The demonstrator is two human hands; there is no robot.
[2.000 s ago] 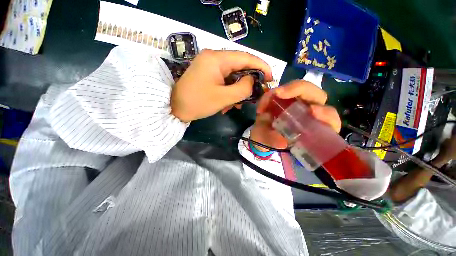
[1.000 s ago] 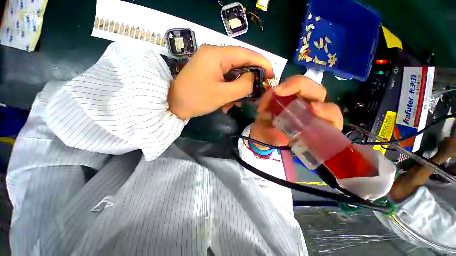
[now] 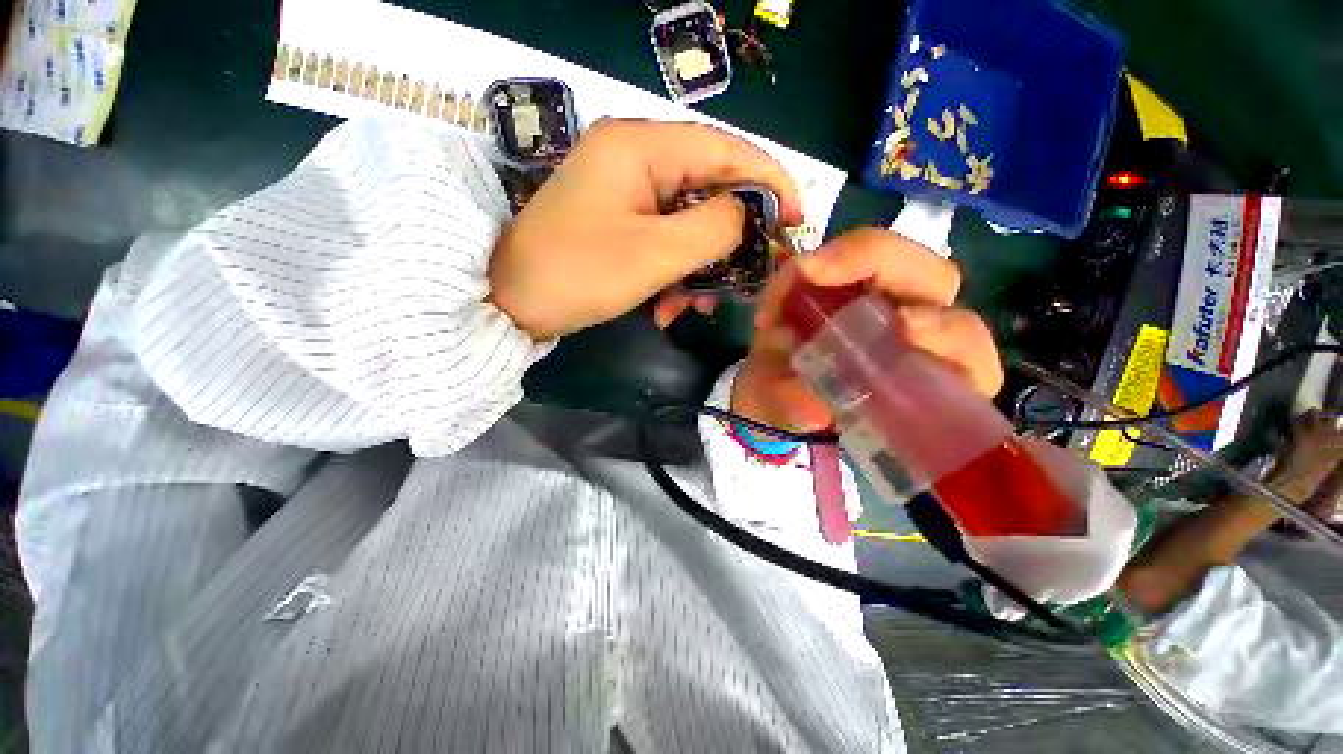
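My left hand (image 3: 611,236) holds a dark smartwatch housing (image 3: 748,239), thumb pressed over its inside; the fingers hide part of it. My right hand (image 3: 884,317) grips the glue dispensing syringe (image 3: 943,420), a thick clear barrel with red inside. The syringe's front end points at the housing's right edge; my fingers hide the tip, and I cannot tell if it touches. Another housing (image 3: 530,124) with a pale block lies on the white liner strip (image 3: 619,111), just beyond my left hand. The strip carries small tan pieces (image 3: 368,81) in a row.
A blue bin (image 3: 1016,118) with small pale-gold bits stands beyond my right hand. Another housing (image 3: 692,56) lies at the top. A glue box (image 3: 1222,295) and a black hose (image 3: 751,548) are at right. A coworker's arm (image 3: 1222,538) shows at the right edge. A sticker sheet (image 3: 56,67) lies top left.
The housing in my left hand has tilted to show more of its inside. The syringe's rear end has moved slightly left and down. The black hose loop has shifted left.
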